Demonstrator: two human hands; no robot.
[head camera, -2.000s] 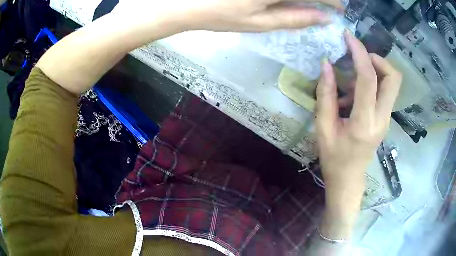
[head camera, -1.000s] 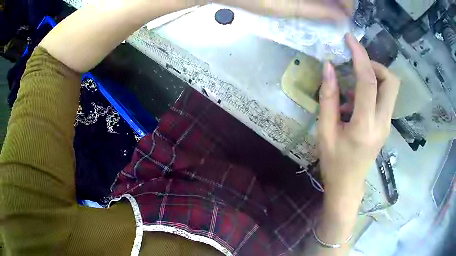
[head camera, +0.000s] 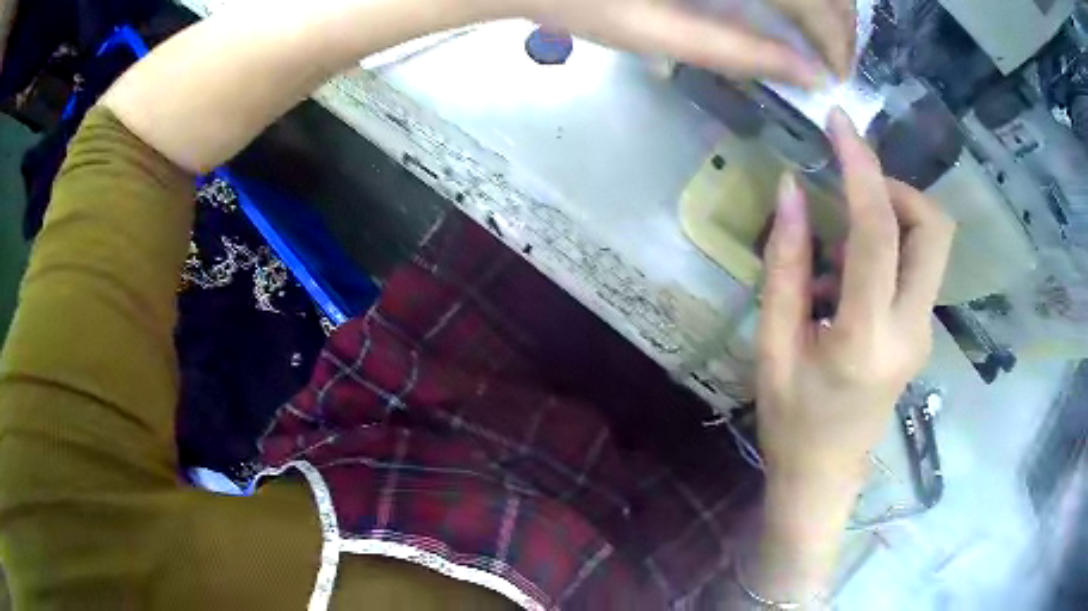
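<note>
A small white fabric piece (head camera: 845, 96) shows as a glaring patch at the machine's working parts; its edges are washed out. My left hand (head camera: 746, 42) reaches in from the upper left, cut off by the top edge, its fingertips together at the fabric. My right hand (head camera: 853, 281) is beside the machine front, fingers spread and thumb apart. Its index fingertip is at the fabric's lower edge; whether it touches is unclear. A yellowish rounded guard (head camera: 716, 203) with a small hole lies partly behind my right thumb. The metal cloth plate (head camera: 752, 113) shows below my left fingers.
Grey-white machine body (head camera: 996, 233) on the right. Dark disc (head camera: 549, 45) on the pale tabletop. Slim dark tool (head camera: 922, 448) right of my right wrist. Chipped table edge (head camera: 525, 245) crosses diagonally. Blue bin rim (head camera: 280, 245) and dark cloth (head camera: 245, 370) at left; plaid apron (head camera: 477, 442) over the lap.
The white fabric has moved up and away from the plate, leaving only a small patch showing. The metal plate and dark disc are uncovered. My left fingers have moved slightly right; my right hand stays nearly still.
</note>
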